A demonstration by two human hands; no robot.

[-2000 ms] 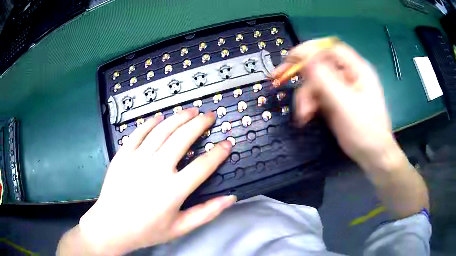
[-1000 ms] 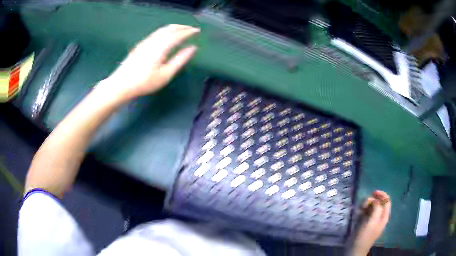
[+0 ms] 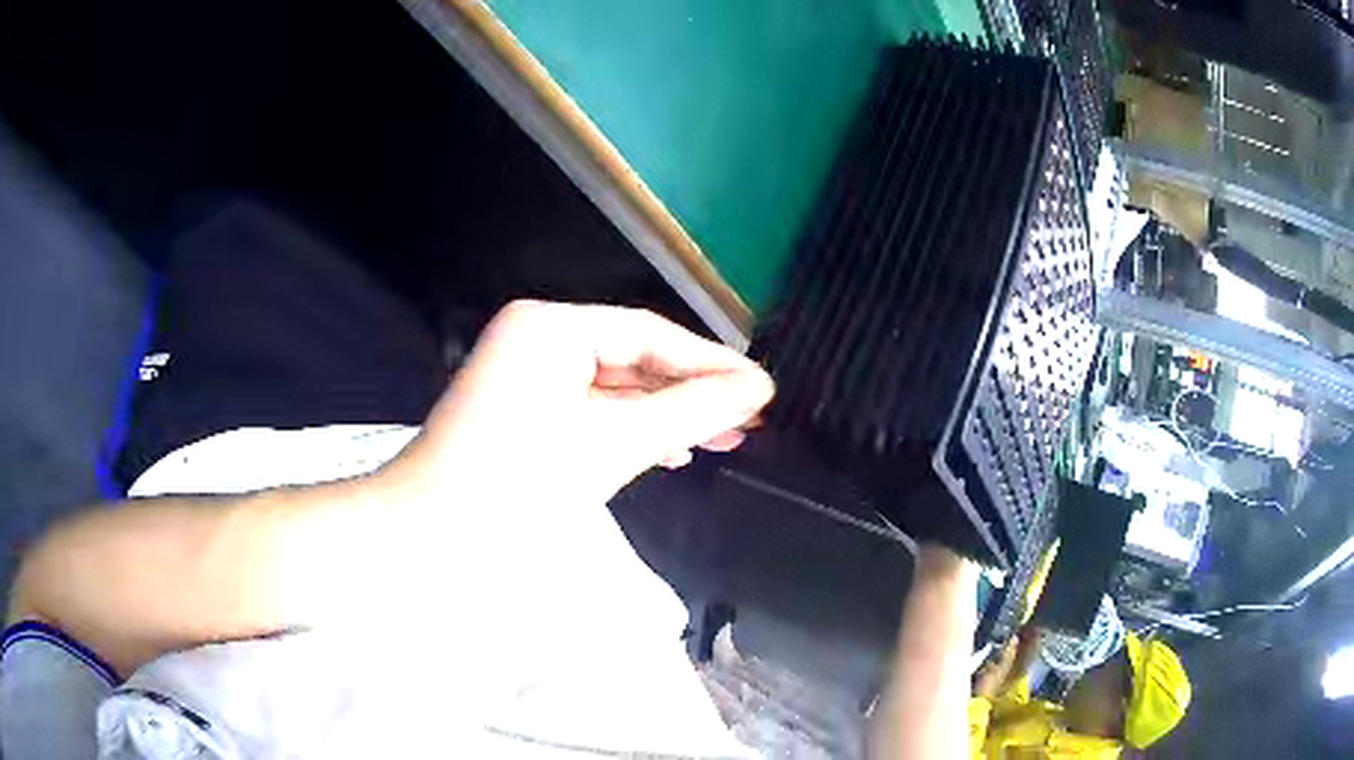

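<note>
A tall stack of black pocket trays [image 3: 921,253] stands at the bench's edge, tilted in the picture. Rows of small pale components show on the top tray [image 3: 1039,312]. My left hand [image 3: 639,394] is at the stack's near lower side, fingers bent and fingertips together; I cannot tell whether they touch a tray or hold anything. A bare forearm, seemingly my right, rises from the bottom to the stack's lower corner; its hand is hidden behind the stack.
The green bench top [image 3: 728,119] with its pale edge [image 3: 594,164] lies beyond the stack. A person in a yellow cap and yellow clothing [image 3: 1151,690] is at the lower right, near cables and equipment. Metal rails run along the right. Grey floor shows below.
The view has swung right from the single tray to the tall tray stack. My left hand has moved from the bench to the stack's side. My right hand has gone behind the stack.
</note>
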